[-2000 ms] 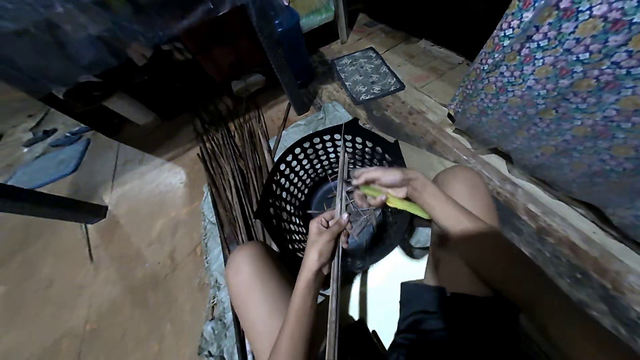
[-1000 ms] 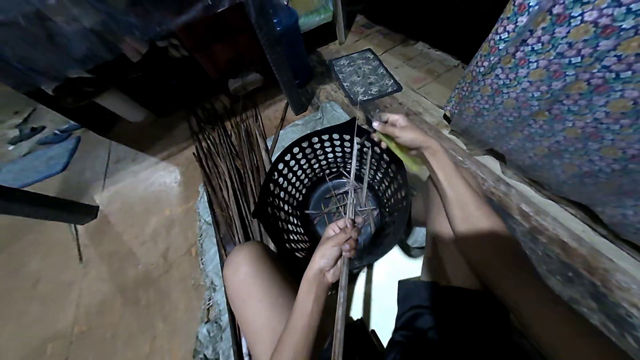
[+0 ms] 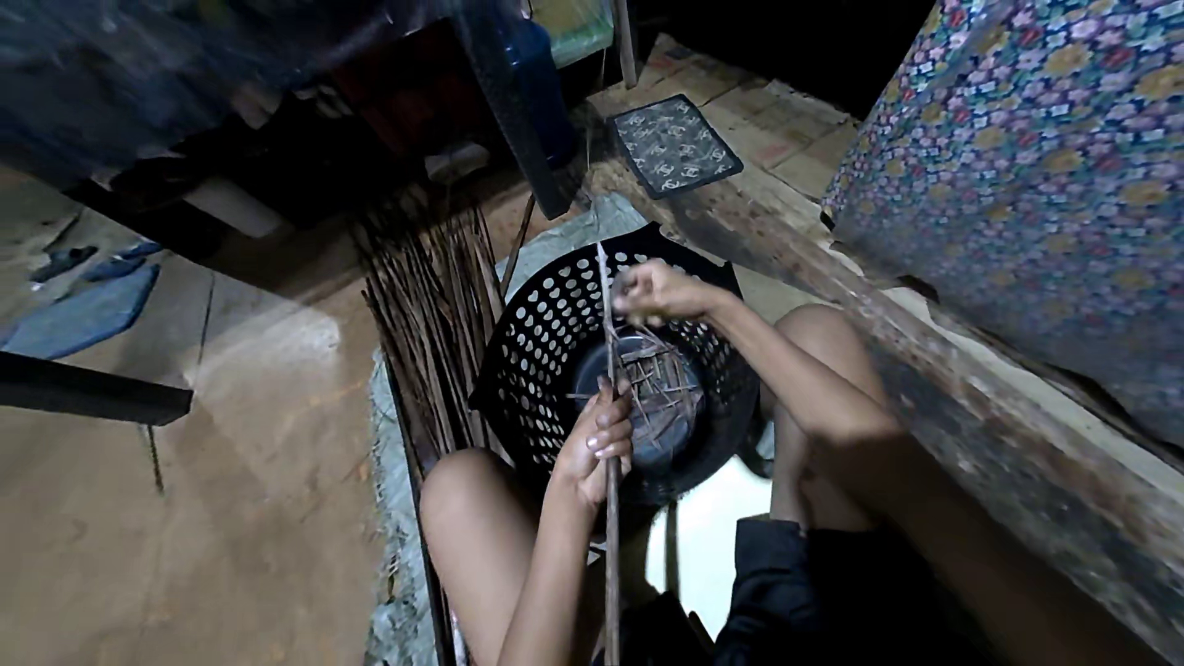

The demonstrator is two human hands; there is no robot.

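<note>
My left hand (image 3: 599,442) is closed around a long, thin brown stick (image 3: 612,555), which runs from the lower edge up over a black perforated plastic basket (image 3: 546,324). The stick has a pale, pointed upper end. My right hand (image 3: 661,291) is just right of that upper part, its fingers curled and blurred; whether it touches the stick or grips anything is unclear. Short broken stick pieces (image 3: 661,379) lie in the bottom of the basket, between my knees. No green-handled tool can be made out in the present view.
A bundle of long brown sticks (image 3: 430,324) lies left of the basket. Beyond it are a dark post (image 3: 518,120) and a patterned mat (image 3: 675,146). A wooden beam (image 3: 786,240) runs along the right, beside a floral cloth (image 3: 1027,185).
The green handle seen in my right hand earlier is no longer visible. My right hand was higher, near the basket's far rim, one second ago and is now lower, beside the stick.
</note>
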